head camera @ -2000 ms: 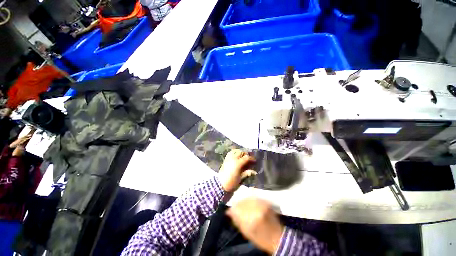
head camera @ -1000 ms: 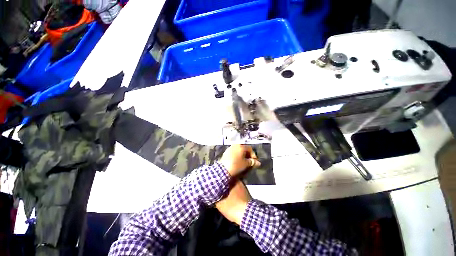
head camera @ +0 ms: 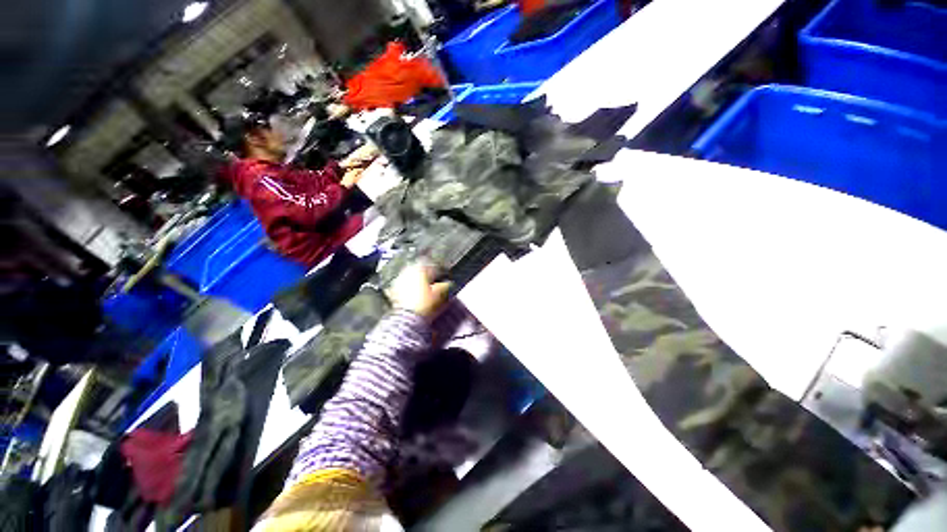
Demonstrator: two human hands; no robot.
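Note:
My left hand [head camera: 418,292], in a purple checked sleeve, is at the lower edge of the bundle of camouflage and black cut pieces [head camera: 472,171]. Its fingers are curled on a camouflage piece; blur hides the exact grip. A long camouflage panel [head camera: 675,364] with a black section at its upper end lies from beside the bundle down to the lower right. The sewing machine [head camera: 846,374] shows only in part and blurred at the right edge. My right hand is not clearly in view.
A person in a dark red jacket [head camera: 296,208] sits beyond the bundle, by another machine [head camera: 393,140]. Blue bins [head camera: 831,156] stand behind the white table [head camera: 748,244]. Dark and camouflage pieces [head camera: 223,405] hang at lower left.
The view has swung left, so the machine has moved to the right edge. My left hand has left the panel near the needle and is now at the bundle. My right hand has dropped from view.

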